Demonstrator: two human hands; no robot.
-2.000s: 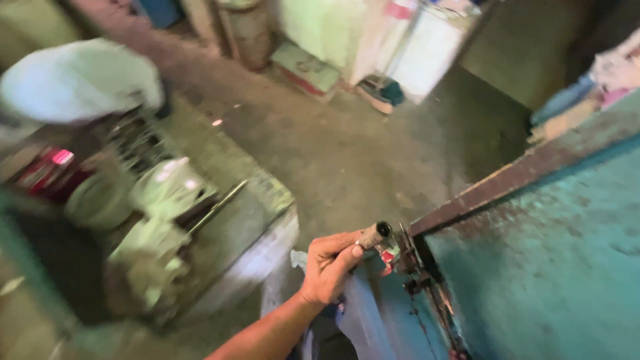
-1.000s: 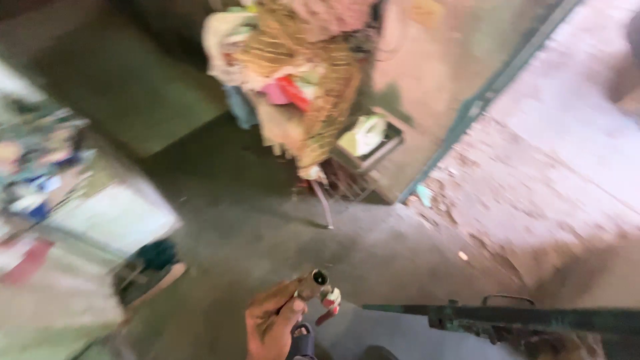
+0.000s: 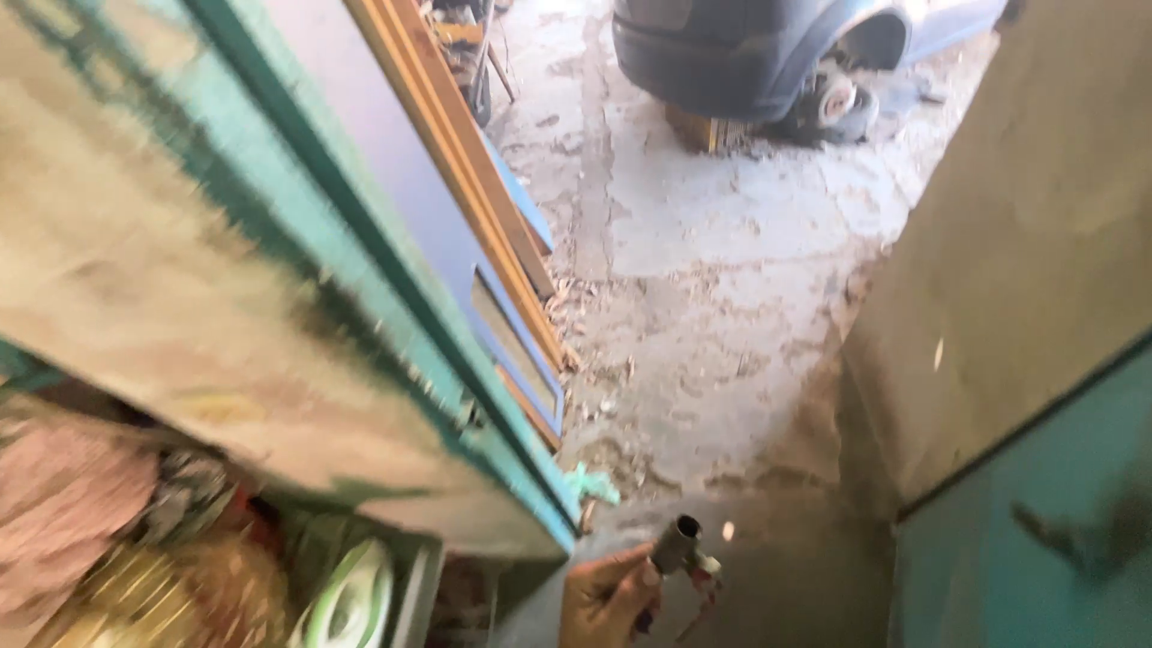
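At the bottom centre of the head view, my hand (image 3: 607, 598) grips a short metal tube (image 3: 675, 547) between thumb and fingers. The tube's dark round opening points up and away from me. A small red and white piece (image 3: 704, 576) hangs beside the tube, touching or joined to it; blur hides which. The hand looks like my left one, with its wrist cut off by the lower edge. My right hand is out of view.
A teal door frame (image 3: 396, 346) runs down the left, a teal door panel (image 3: 1035, 513) stands right. Outside are a car (image 3: 720, 54) with an exposed wheel hub (image 3: 837, 99), leaning wooden boards (image 3: 477, 198) and littered paving (image 3: 702, 360). Piled cloth (image 3: 72, 513) lies lower left.
The view has swung from the dim room to the doorway and the paving outside. My hand holds the tube in all three frames.
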